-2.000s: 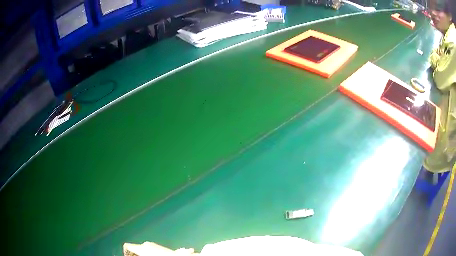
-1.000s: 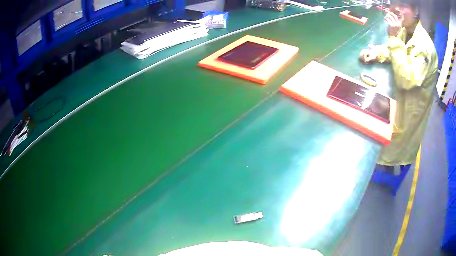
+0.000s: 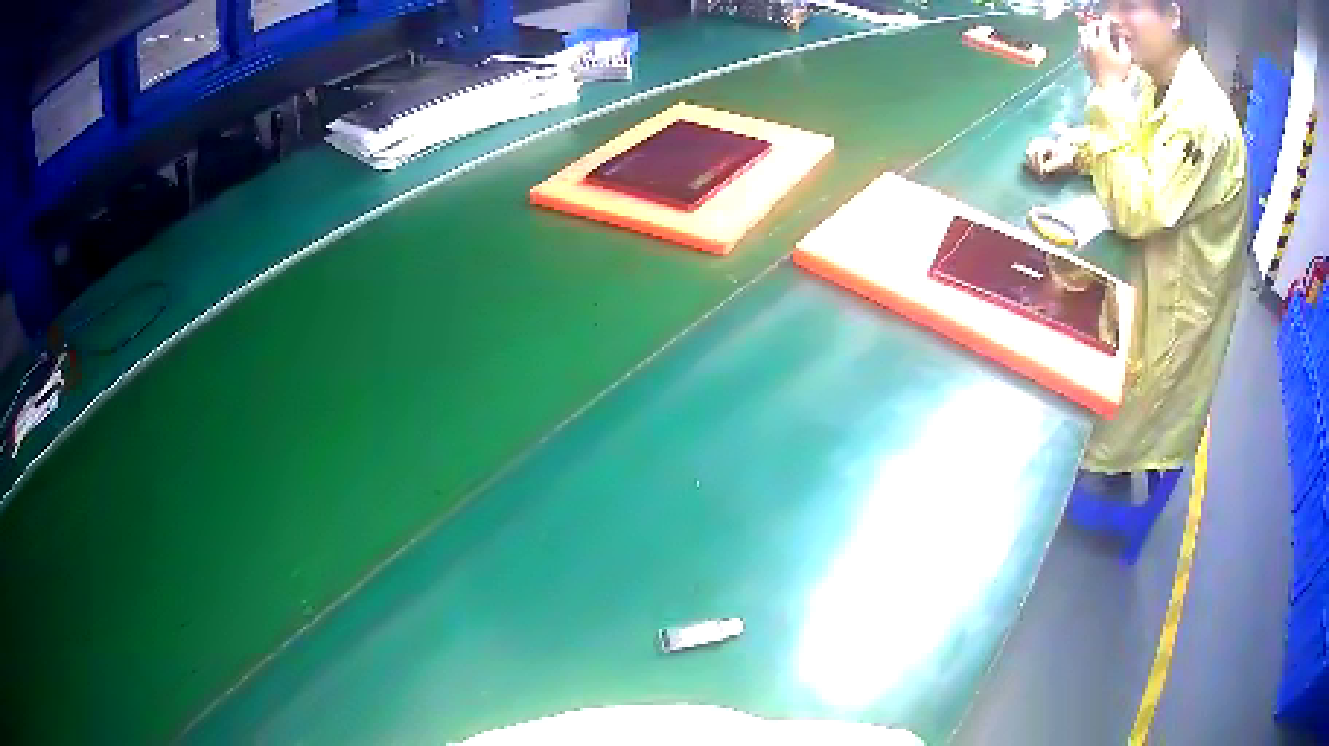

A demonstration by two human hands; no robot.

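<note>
A short silver-white and dark piece, which looks like a USB flash drive (image 3: 701, 634), lies alone on the green bench (image 3: 583, 539) in front of me. Neither of my hands is in view. A blurred white shape, too bright to identify, is cut off by the bottom edge. A dark red tablet (image 3: 1028, 286) lies on an orange-edged foam pad (image 3: 875, 241) at the right. Another tablet (image 3: 679, 163) lies on a second foam pad (image 3: 574, 201) on the green belt farther off.
A person in a yellow smock (image 3: 1181, 262) is at the bench's right side, one hand near the face. A tape roll (image 3: 1051, 226) lies beyond the right tablet. White sheets (image 3: 452, 110) are stacked at the back left. A cable and small items (image 3: 37, 397) lie far left.
The view has turned right, so the bench things have shifted left in the picture. More of the person shows, with one hand now raised to the face. The pale shape at bottom left has gone out.
</note>
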